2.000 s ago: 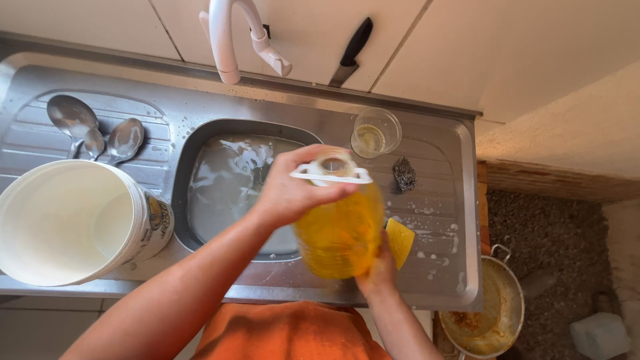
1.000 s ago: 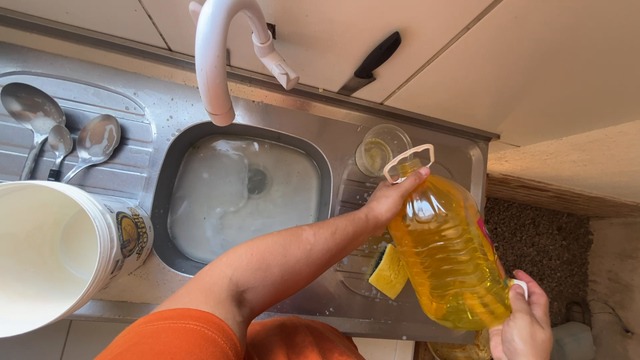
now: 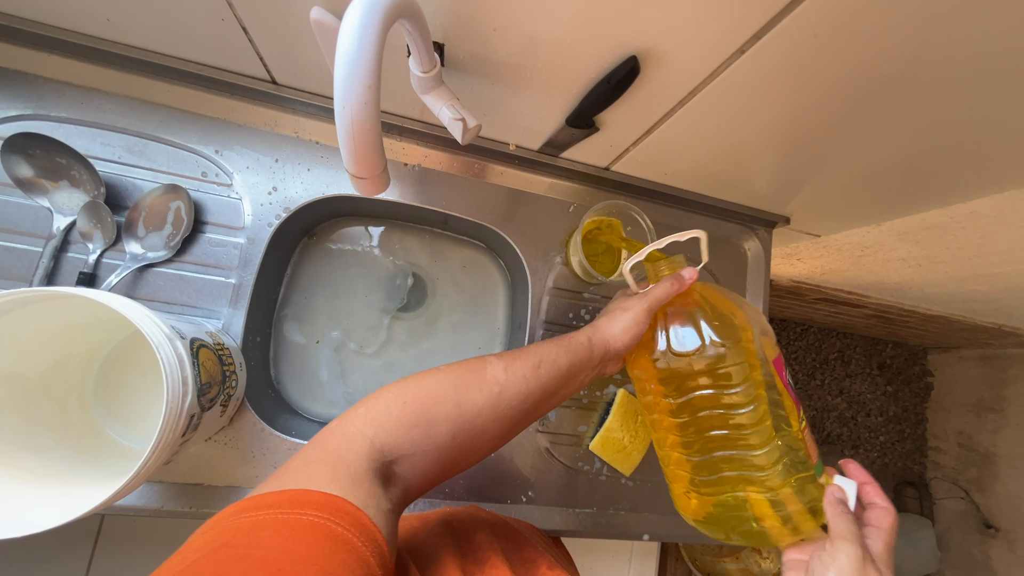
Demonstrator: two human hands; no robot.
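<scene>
My left hand (image 3: 640, 320) grips the neck of a large clear plastic jug (image 3: 712, 400) of yellow liquid, just below its white handle ring (image 3: 670, 250). The jug lies tilted, and yellow liquid runs from its mouth into a small clear plastic tub (image 3: 610, 242) on the drainboard. At the jug's base, my right hand (image 3: 856, 520) holds a small white cap (image 3: 845, 490) between thumb and fingers and touches the bottom of the jug. A yellow sponge (image 3: 622, 434) with a dark side lies beside the jug.
The steel sink basin (image 3: 264, 320) holds cloudy water, under a white faucet (image 3: 360, 104). Left are a white plastic bucket (image 3: 152, 352), a ladle (image 3: 52, 172) and spoons (image 3: 156, 220). A black-handled knife (image 3: 604, 92) is at the wall. A pan (image 3: 728, 560) is partly visible below the jug.
The jug has gone from over the basin's right side to the right and tipped toward the tub. Yellow liquid now pours into the tub, which held only a little pale liquid earlier.
</scene>
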